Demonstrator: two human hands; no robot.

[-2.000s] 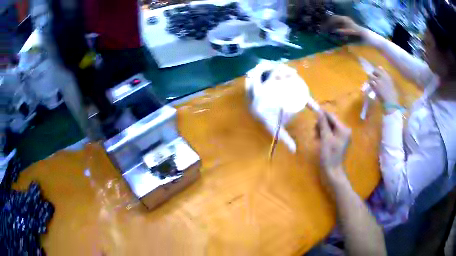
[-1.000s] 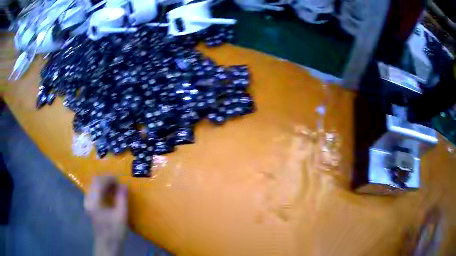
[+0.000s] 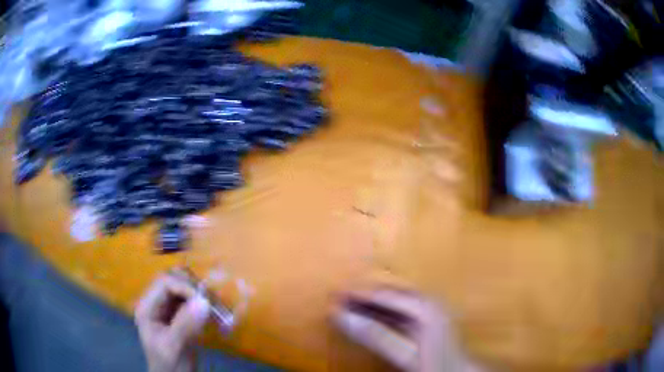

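Observation:
My left hand (image 3: 171,316) is at the bottom left, in front of the pile of black button pads (image 3: 167,123). Its thumb and fingers pinch a small thin piece (image 3: 218,311), dark and pale, perhaps a button pad seen edge-on; blur hides the detail. My right hand (image 3: 400,327) is at the bottom centre, to the right of the left hand and apart from it. Its fingers are curled with a dark gap between them, and I cannot tell if it holds anything. One black pad (image 3: 172,237) lies at the pile's near edge.
White housings (image 3: 109,29) lie behind the pile at the upper left. The silver and dark screw feeder (image 3: 550,171) stands on the orange sheeting (image 3: 306,211) at the right. A pale crumpled bit (image 3: 84,224) lies at the pile's left front. The green strip (image 3: 386,25) runs along the back.
The view has swung left from the feeder and the other worker to the black pile. My left hand now pinches a thin piece, and my right hand has come in at the bottom centre.

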